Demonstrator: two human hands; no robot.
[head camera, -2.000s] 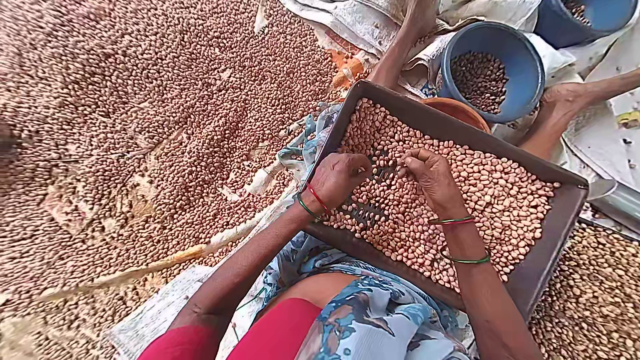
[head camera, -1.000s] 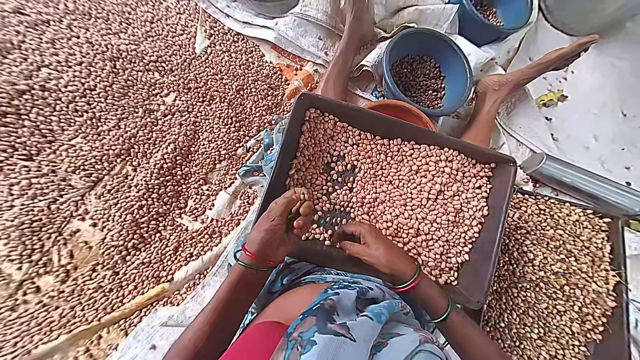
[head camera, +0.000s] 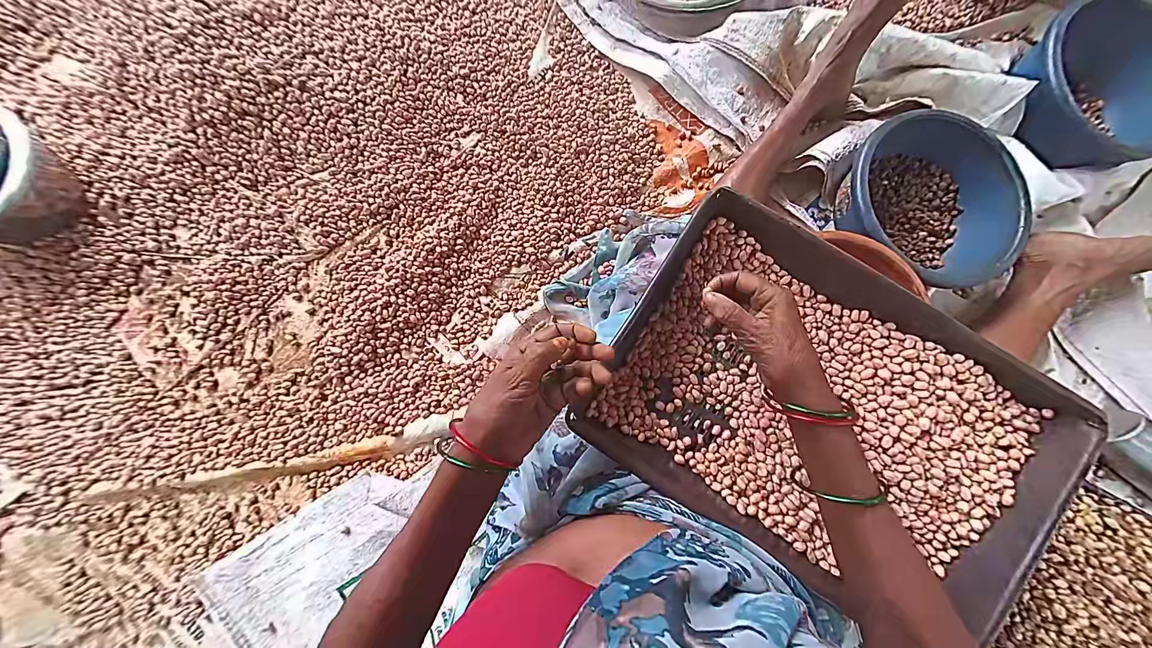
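Note:
A dark rectangular tray (head camera: 1017, 531) rests tilted across my lap, with a layer of pinkish-brown nuts or beans (head camera: 918, 396) in it. My left hand (head camera: 544, 378) is at the tray's left edge, palm partly up and fingers curled; whether anything lies in it cannot be made out. Over the upper left part of the tray is my right hand (head camera: 760, 324), its thumb and forefinger bent close together above the nuts. Anything between those fingertips is too small to tell. Dark tray bottom shows through a gap in the layer between the hands.
A wide spread of similar nuts (head camera: 360, 180) covers the ground at left, with a container (head camera: 40, 198) at the far left edge. Beyond the tray stand an orange bowl (head camera: 877, 256), a blue tub (head camera: 999, 207) of darker pieces and another blue tub (head camera: 1044, 99). Bare legs flank the nearer tub.
My left hand has moved from over the nuts to the tray's left edge. My right hand has risen from the near side towards the tray's upper left. The view has swung left.

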